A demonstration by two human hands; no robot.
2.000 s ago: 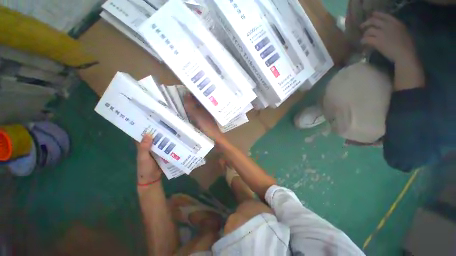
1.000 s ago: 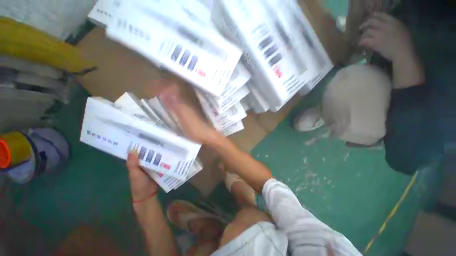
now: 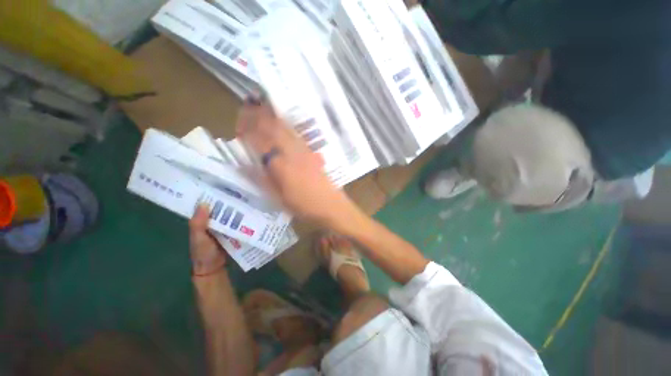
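My left hand grips a fanned stack of retail boxes from below, its thumb on the printed face of the front box. The boxes are slim and white with dark blocks and a small red mark. My right hand is blurred, over the near edge of the pile of retail boxes, just right of the held stack. Its fingertips are by the pile's left part; whether it grips a box cannot be told.
The pile lies on a brown cardboard floor sheet. A co-worker in a dark green top is at the right. A yellow padded bar is upper left. Orange and grey-purple rings stand on the green floor, far left. A yellow line runs lower right.
My right hand has moved up and right to the pile. The pile's boxes have shifted, with some now lying further left. The co-worker's arm has moved toward the pile's far side.
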